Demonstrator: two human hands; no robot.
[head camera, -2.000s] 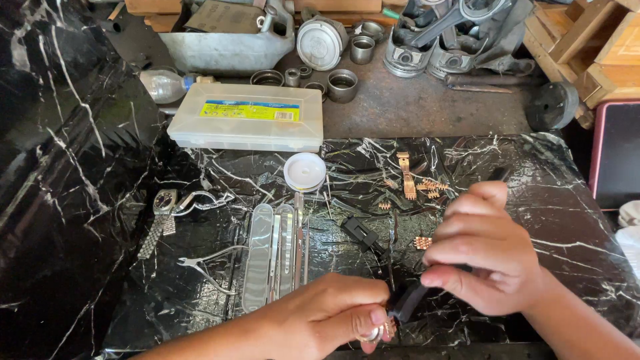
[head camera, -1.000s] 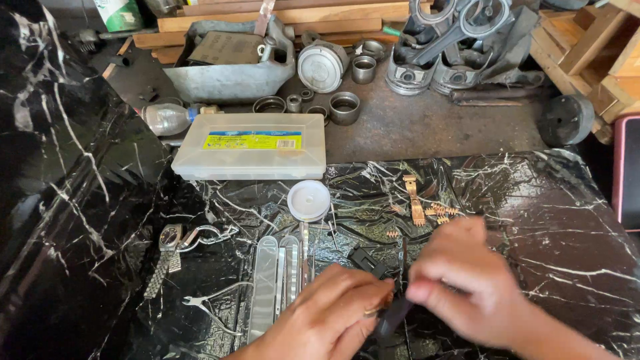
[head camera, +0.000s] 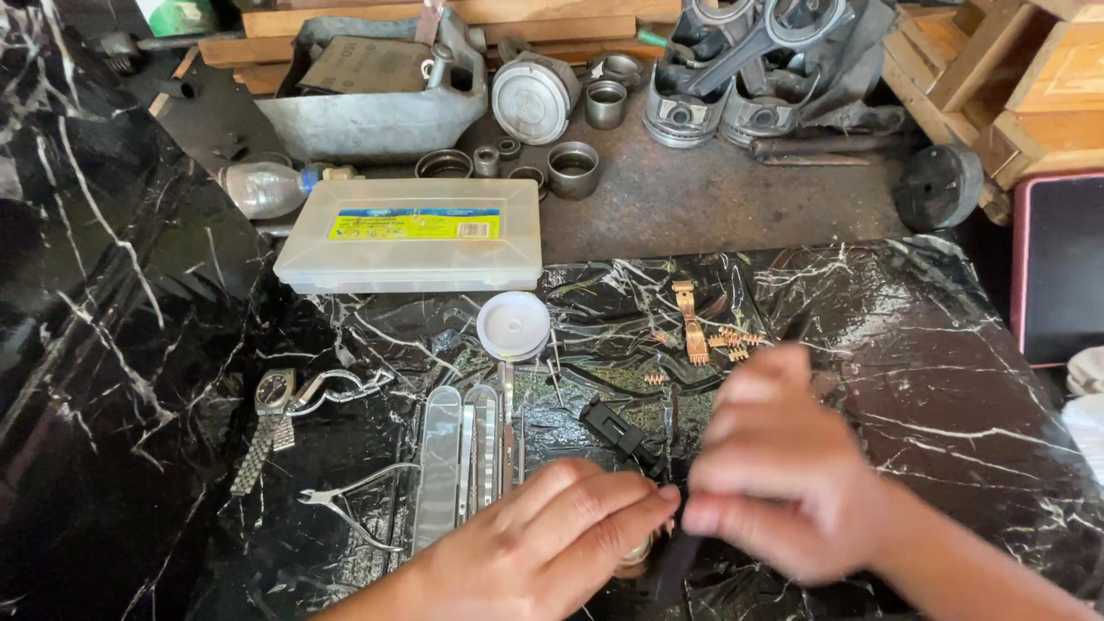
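Observation:
My left hand (head camera: 552, 539) holds a small gold-toned watch part (head camera: 636, 556), mostly hidden under the fingers. Close beside it my right hand (head camera: 780, 483) grips a dark strip or handle (head camera: 677, 565), blurred, whose kind I cannot tell. A black plastic watch-link tool (head camera: 619, 431) lies just beyond my hands. Rose-gold bracelet pieces (head camera: 690, 323) and loose links (head camera: 733, 339) are farther back. Left of my hands are tweezers in a clear case (head camera: 442, 466), metal nippers (head camera: 332, 500) and a steel watch (head camera: 274, 392) with its bracelet. A round white container (head camera: 513, 326) stands behind the tweezers.
A translucent plastic box (head camera: 410, 237) sits at the back edge of the black marbled sheet. Beyond are a cut metal-grey container (head camera: 371, 121), pistons (head camera: 686, 103), metal rings (head camera: 573, 168) and a plastic bottle (head camera: 266, 188). At right are a black round part (head camera: 936, 185) and a pink-edged tablet (head camera: 1069, 267).
Both hands stay close together around the gold-toned part and the dark item. The right hand has shifted and turned relative to the left. The view has moved somewhat.

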